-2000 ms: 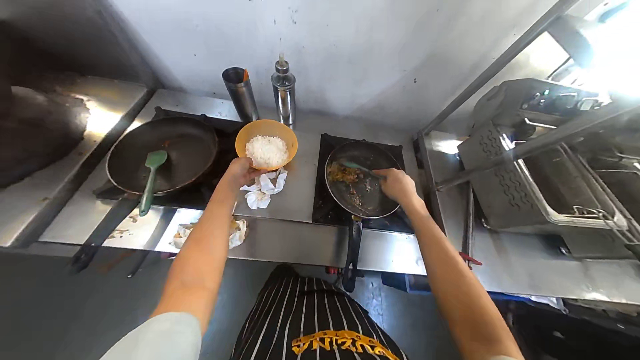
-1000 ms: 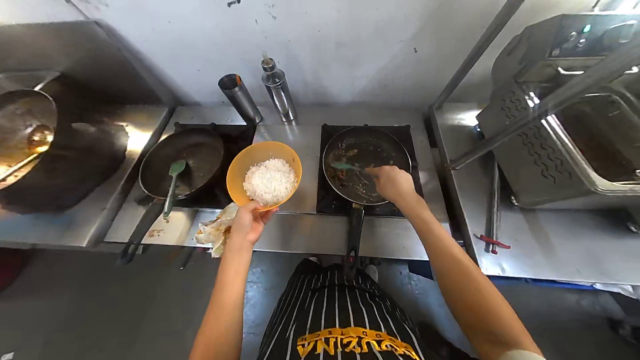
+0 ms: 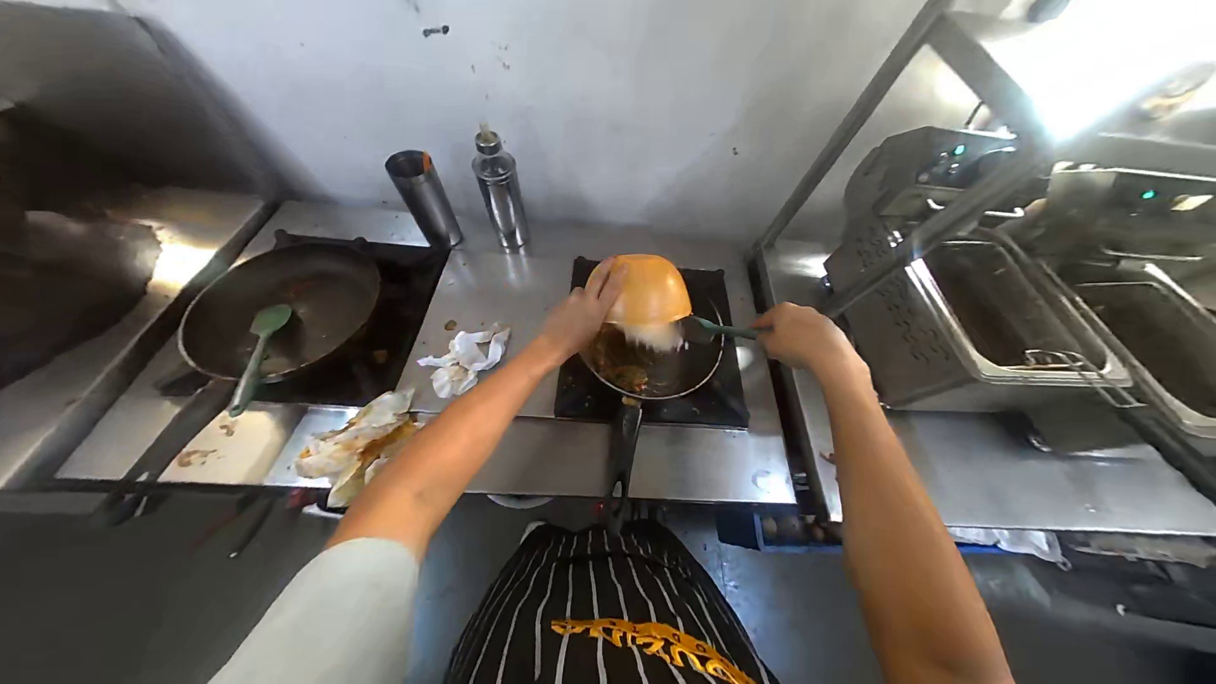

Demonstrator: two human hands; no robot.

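My left hand (image 3: pixel 581 309) grips an orange bowl (image 3: pixel 650 290), tipped over above a dark frying pan (image 3: pixel 689 370) on the right burner. White rice (image 3: pixel 655 334) is falling from its rim into the pan. Browned food (image 3: pixel 622 366) lies in the left part of that pan. My right hand (image 3: pixel 798 334) holds the handle of a green spatula (image 3: pixel 717 329), its head at the pan's right side beside the rice. The part of the pan behind the bowl is hidden.
Another frying pan (image 3: pixel 318 275) with a green spatula (image 3: pixel 256 356) in it sits on the left burner. A metal cylinder (image 3: pixel 425 199) and an oil bottle (image 3: pixel 501 195) stand at the wall. Crumpled papers (image 3: pixel 465 359) lie between burners. Deep fryers (image 3: pixel 1016 309) stand at right.
My left hand has brought the bowl of rice over the right pan and tipped it, and rice now falls out. My right hand has moved from over the pan to its right side.
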